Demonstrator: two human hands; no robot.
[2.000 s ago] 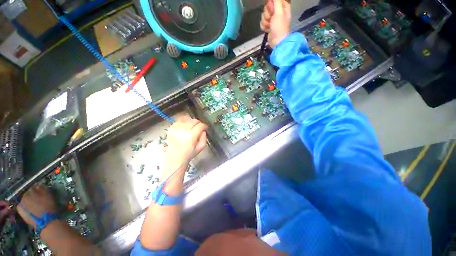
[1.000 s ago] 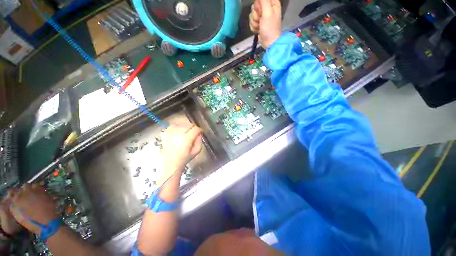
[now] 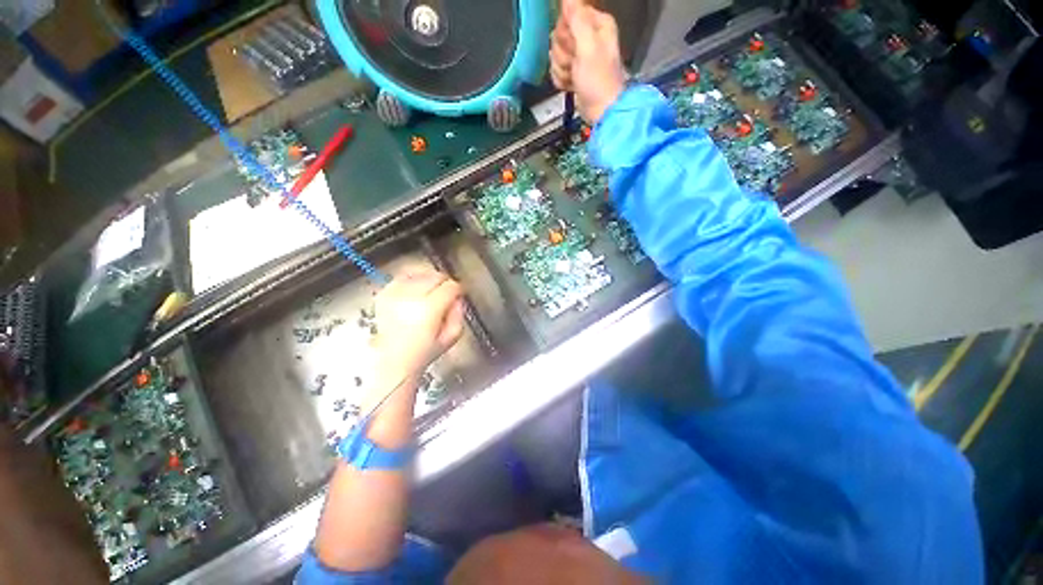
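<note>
My right hand [image 3: 589,63] is closed around a slim dark hand tool [image 3: 568,109], which stands upright over a green circuit board [image 3: 583,169] in a carrier tray [image 3: 520,326]. The sleeve hides part of the boards behind it. My left hand [image 3: 418,318], with a blue wrist strap [image 3: 375,451], is held over a tray with small loose components [image 3: 318,385] on its pale floor. Its fingers are curled and their tips are hidden, so whether it holds something cannot be told. More boards [image 3: 560,271] with orange parts lie between my hands.
A turquoise fan [image 3: 526,57] stands behind the line. A red pen [image 3: 317,166] lies on white paper [image 3: 257,246], beside a plastic bag [image 3: 124,263]. A blue coiled cord [image 3: 229,143] runs to my left wrist. Boards [image 3: 149,457] lie in the left tray. A metal rail [image 3: 538,394] runs nearest me.
My right hand with the tool has moved left. The other person's hands have left the boards at the far left; a blurred brown shape is at the left edge. My left hand stays over the loose components.
</note>
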